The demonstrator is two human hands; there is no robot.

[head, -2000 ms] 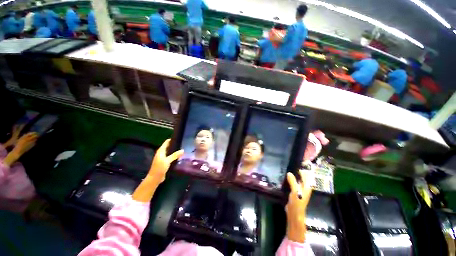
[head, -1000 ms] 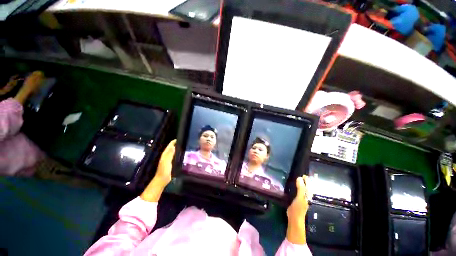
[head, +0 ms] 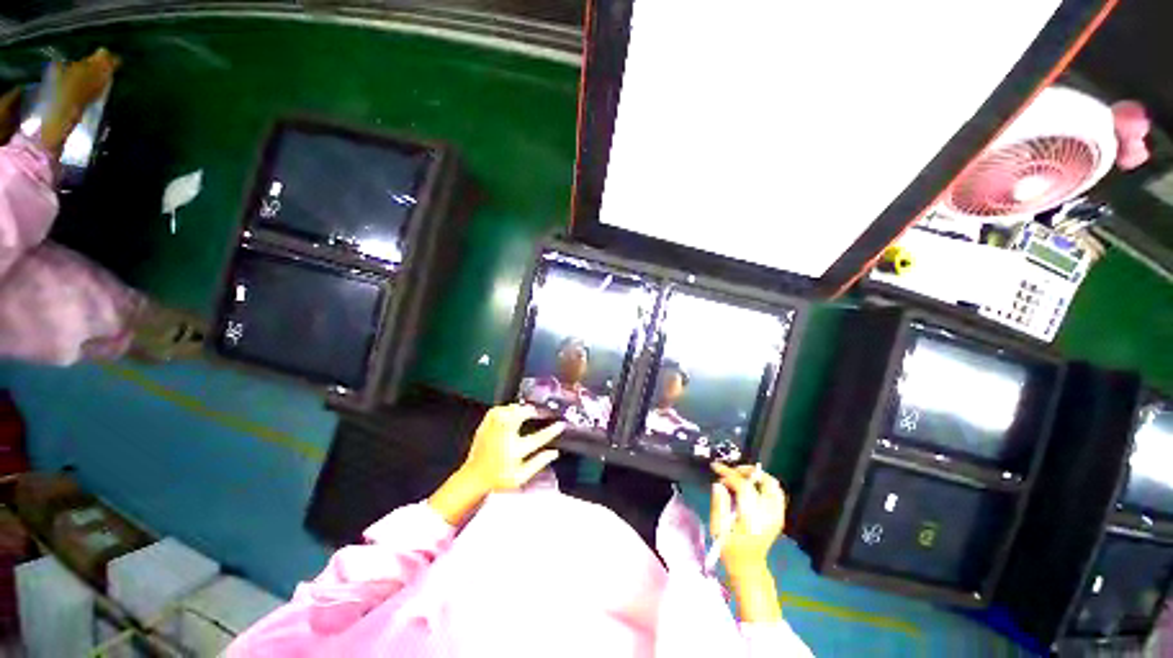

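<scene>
A black tray [head: 650,450] with two glossy dark screens side by side lies in front of me. The left screen [head: 585,328] and right screen [head: 714,366] reflect white light and a person in pink. Small white marks show near their lower edges. My left hand [head: 502,453] touches the tray's near left edge, fingers apart. My right hand [head: 750,512] is at the near right corner and holds a thin pale stick [head: 717,546], pointing down; its fingertips are by the right screen's marks. What supports the tray is hidden.
A bright white panel [head: 798,129] stands behind the tray. Loaded black trays are at left [head: 431,257] and right [head: 849,450]. A pink fan [head: 1036,167], calculator [head: 1029,289] and yellow item [head: 898,260] are at right. Another person's hand [head: 88,80] is at upper left; white boxes [head: 161,572] are below.
The view has tilted down and the tray is lower and flatter than when both hands held it up by its sides. My hands moved to its near edge; the stick now shows in my right hand.
</scene>
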